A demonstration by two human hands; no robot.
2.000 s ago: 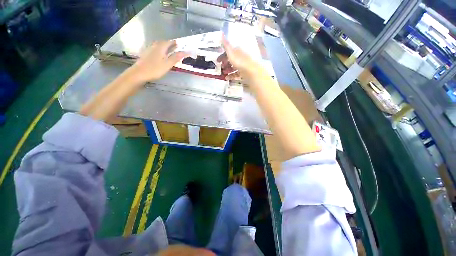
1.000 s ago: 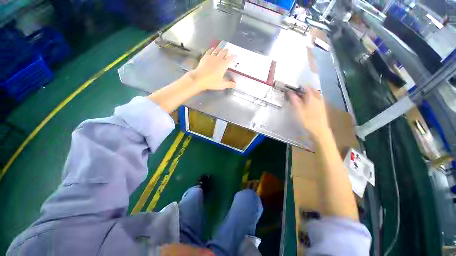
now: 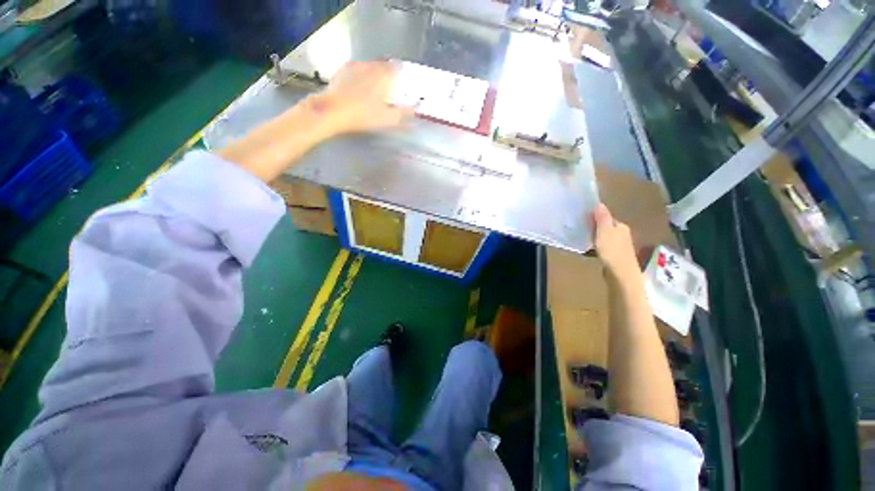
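A closed white printed blister card (image 3: 451,95) lies on the sealing fixture, whose red border (image 3: 488,112) shows at its right and front edges. The fixture sits on the shiny metal machine table (image 3: 384,168). My left hand (image 3: 365,96) is bare, slightly blurred, and lies over the card's left end; whether it grips the card is hidden. My right hand (image 3: 612,233) is at the table's right front corner, with its fingers closed on the plate's edge.
Brassy bars (image 3: 539,144) stand right of the fixture. Black products (image 3: 590,377) lie in rows on brown cardboard (image 3: 574,326) at the lower right. Loose printed cards (image 3: 674,286) lie beside them. A blue-and-white cabinet (image 3: 413,233) stands under the table. Blue crates (image 3: 48,168) are at the left.
The open card with the black product in its window is now closed, printed side up. My right hand has moved from the fixture to the table's corner. My left hand stays at the card's left side.
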